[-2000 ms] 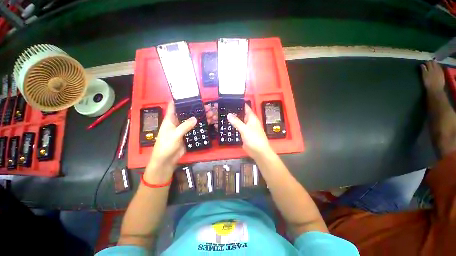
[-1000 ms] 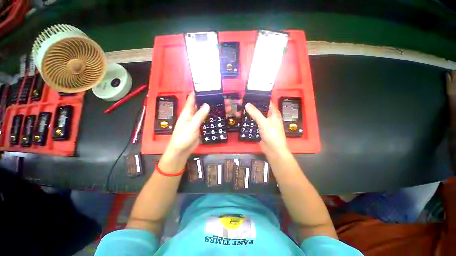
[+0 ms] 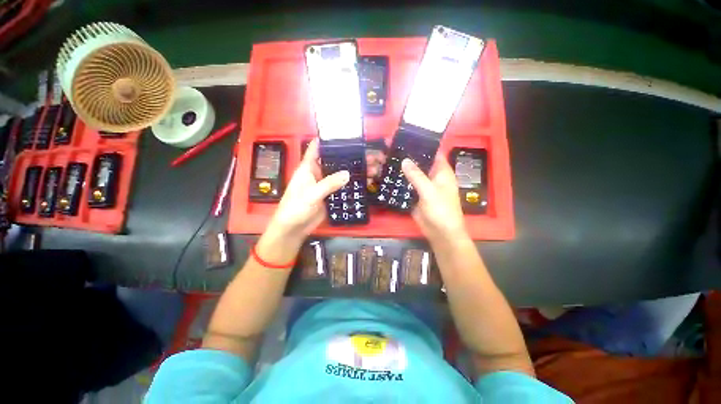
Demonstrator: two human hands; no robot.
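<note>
My left hand (image 3: 304,193) holds an open flip phone (image 3: 337,95), its white screen glowing above the black keypad, thumb on the upper keys. My right hand (image 3: 433,197) holds a second open flip phone (image 3: 443,79), tilted to the right, thumb on its keypad. Both phones are above the red tray (image 3: 379,227). Closed phones lie in tray pockets: one at the left (image 3: 268,170), one at the right (image 3: 469,177), one at the top middle (image 3: 374,83). The lower middle pockets are mostly hidden by the hands and phones. Several batteries (image 3: 343,269) lie before the tray.
A desk fan (image 3: 122,87) stands at the left, with a red marker pen (image 3: 204,144), a slim red-white pen (image 3: 225,186) and a thin cable. Another red tray (image 3: 71,219) with closed phones is at the far left. A green conveyor runs behind a pale rail. A neighbour's orange-brown clothing shows lower right.
The right-hand phone has tilted further to the right and its keypad has risen a little. The left-hand phone is more upright. The neighbour's arm at the right has left view.
</note>
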